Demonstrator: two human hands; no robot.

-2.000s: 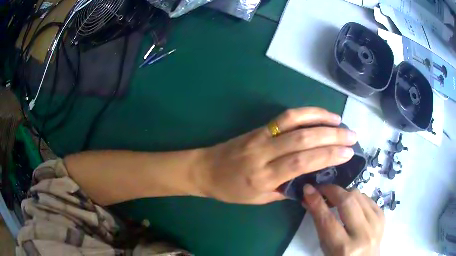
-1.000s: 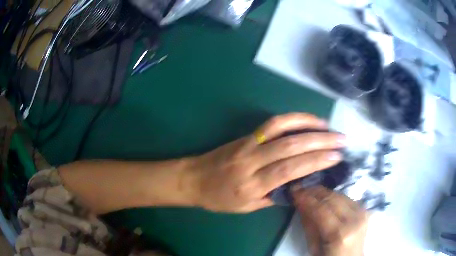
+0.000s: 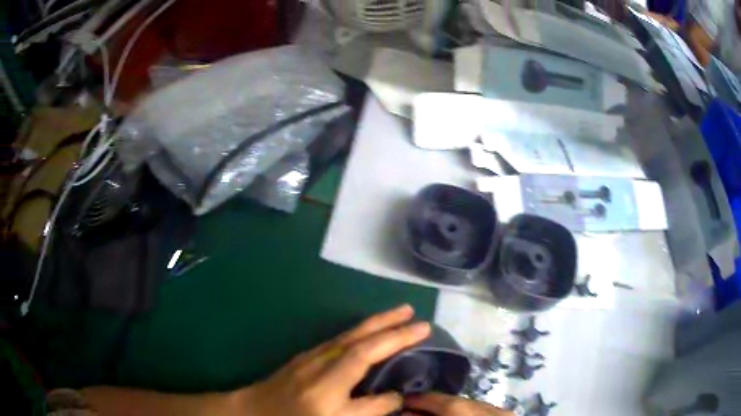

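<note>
My left hand (image 3: 325, 375), with a yellow ring, lies over the left side of a dark grey base housing (image 3: 431, 367) at the bottom centre and holds it, open side up. My right hand (image 3: 455, 405) is mostly cut off by the bottom edge; its fingertips are at the near side of the housing's opening. Whether they hold a small part cannot be told. Two more base housings, one (image 3: 452, 229) on the white sheet (image 3: 370, 195) and one (image 3: 536, 260) right of it, stand open side up. Several dark three-armed pieces (image 3: 526, 361) lie right of the held housing.
A bubble-wrap bag (image 3: 236, 122) lies at upper left, with cables (image 3: 61, 203) beyond it. Thin sticks (image 3: 188, 264) lie on the green mat (image 3: 244, 317). Flattened cartons (image 3: 528, 77) cover the back. A fan grille (image 3: 390, 12) is at the top, a blue bin (image 3: 725, 162) at right.
The view has tilted up, so hands and parts show lower and the cartons, bag and fan grille come into view. My left hand stays on the housing and my right fingers remain at its opening.
</note>
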